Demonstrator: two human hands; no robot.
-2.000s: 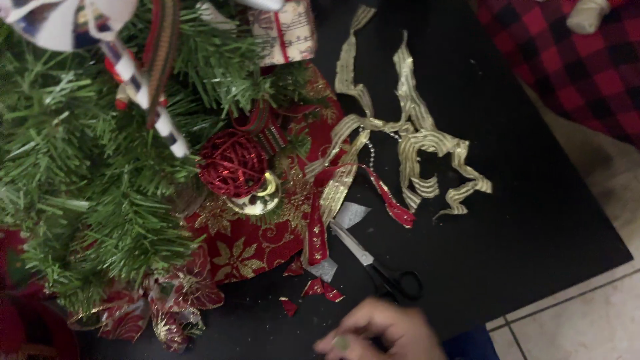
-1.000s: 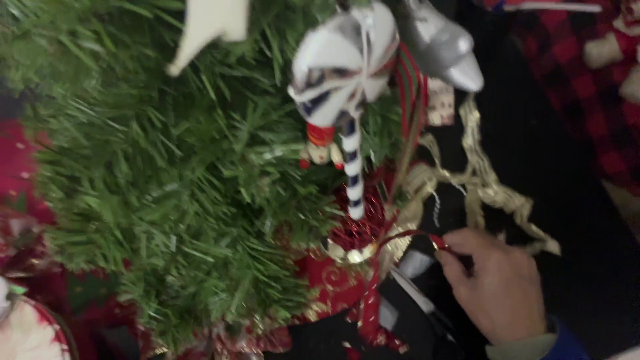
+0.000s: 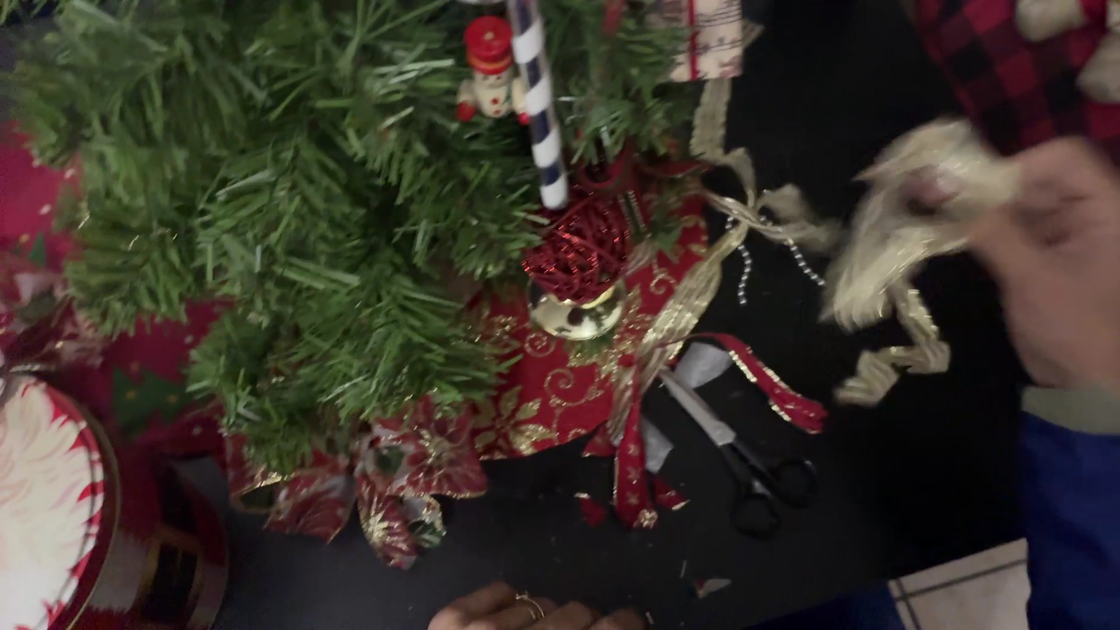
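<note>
My right hand, blurred, grips a bunched length of gold ribbon above the black table at the right. More of the ribbon trails down and left toward a silver bead string. My left hand, wearing a ring, shows only its knuckles at the bottom edge; its fingers are hidden. Between the hands lie black-handled scissors, near a red ribbon with gold edging and red and silver scraps. An artificial Christmas tree fills the left, with a red wire ball and a snowman ornament.
A red tin with a pale floral lid stands at the lower left. Red poinsettia-patterned cloth lies under the tree, with a wired ribbon bow at its edge. Red-and-black checked cloth is at the upper right.
The hand at the red ribbon a second ago is now farther right with the gold ribbon lifted. The red ribbon lies released beside the scissors. My left hand has come into view at the bottom.
</note>
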